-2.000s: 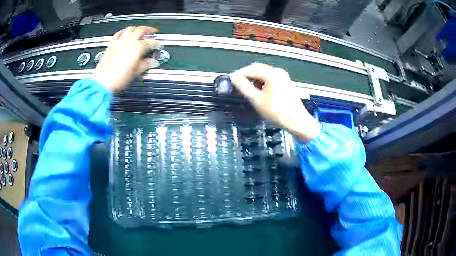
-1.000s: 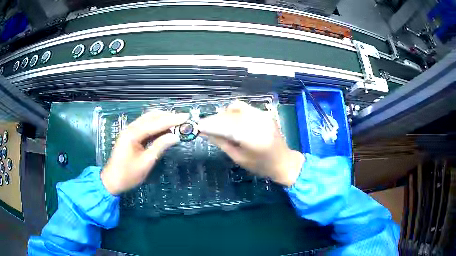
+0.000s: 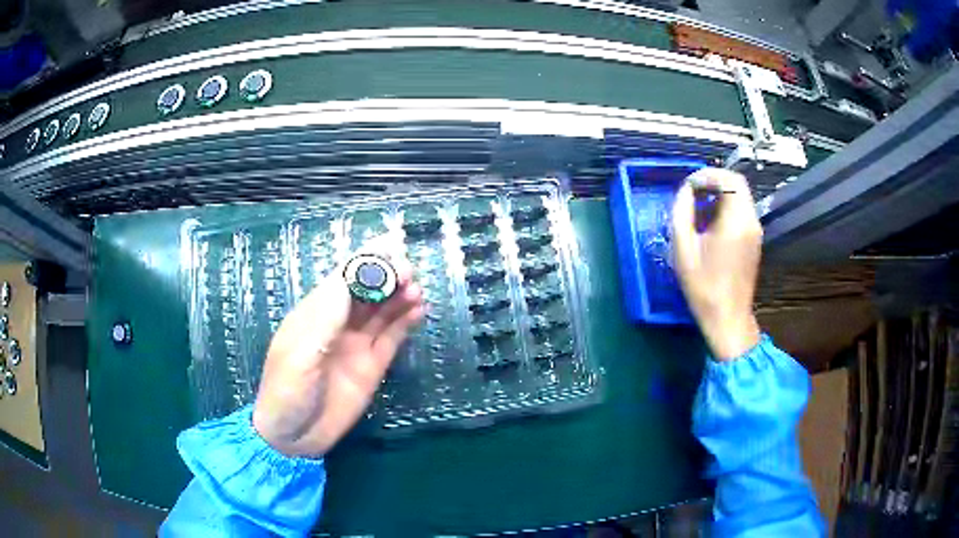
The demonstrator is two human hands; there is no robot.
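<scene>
My left hand (image 3: pixel 331 368) holds a ringed round part (image 3: pixel 370 276) by its edge, face-up, above the clear tray. The part has a dark centre and a pale ring. My right hand (image 3: pixel 718 247) is over the blue bin (image 3: pixel 628 247), fingers bent around a thin dark stick (image 3: pixel 715 190), possibly tweezers. The clear blister tray (image 3: pixel 421 405) lies on the green mat; dark parts (image 3: pixel 489 305) stand in its right rows. The pale contents of the bin are partly hidden by my right hand.
Ringed discs (image 3: pixel 212 90) lie on the green conveyor belt (image 3: pixel 421 79) behind the tray. One small disc (image 3: pixel 121 333) lies on the mat at left. A metal bracket (image 3: pixel 759 105) crosses the rails at right. Cardboard with discs (image 3: pixel 23 368) is far left.
My right hand has left the round part and moved right to the blue bin, where it took the stick. My left hand still holds the part. More of the tray shows.
</scene>
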